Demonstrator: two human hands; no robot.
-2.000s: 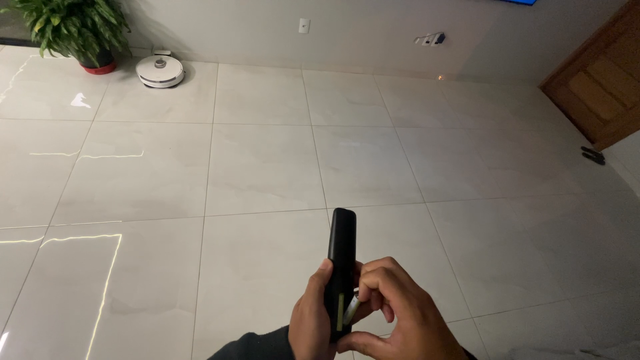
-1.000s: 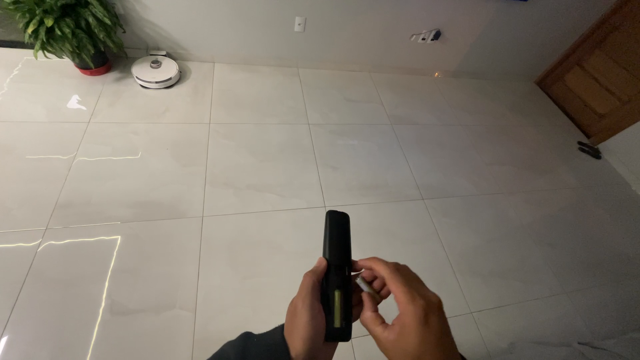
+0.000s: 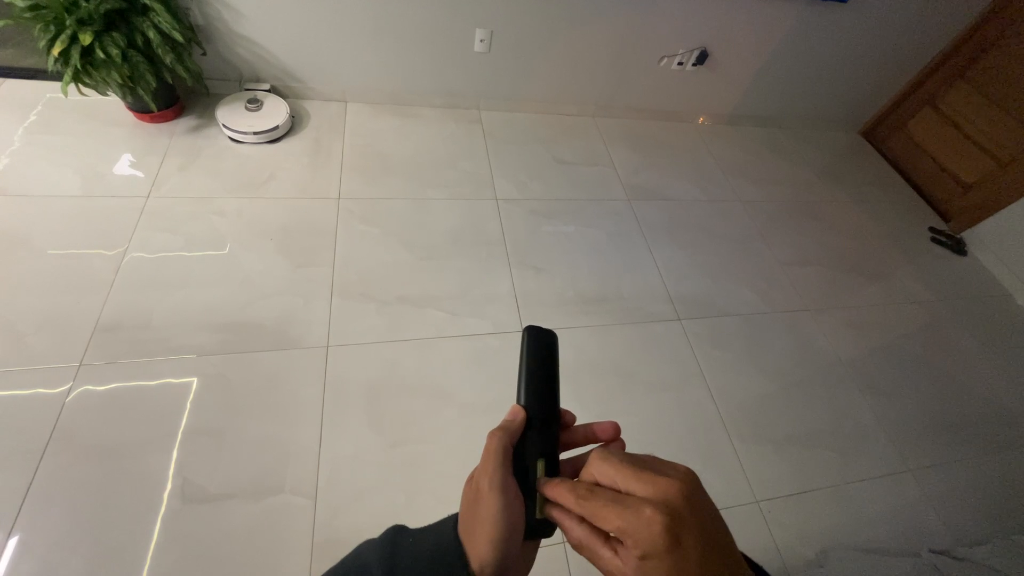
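Observation:
A slim black handheld device [image 3: 538, 384], possibly a remote control, stands nearly upright at the lower middle of the head view. My left hand [image 3: 500, 488] grips it, thumb along its left side and fingertips showing past its right side. A narrow yellowish strip [image 3: 541, 472] shows on its lower part, perhaps a battery or an open slot; I cannot tell which. My right hand [image 3: 640, 508] has its fingertips pressed against that strip. Whether a small piece is still between those fingertips is hidden.
A white robot vacuum [image 3: 254, 118] sits by the wall beside a potted plant [image 3: 120, 48] with a red base. Glossy floor tiles [image 3: 416, 256] spread out below. A wooden door [image 3: 960, 112] is at the upper right, with dark footwear [image 3: 948, 241] near it. Outlets [image 3: 482, 40] are on the wall.
The small pale cylindrical piece seen in my right fingers a second ago is no longer visible. My right fingertips have moved left onto the black device, which my left hand still holds.

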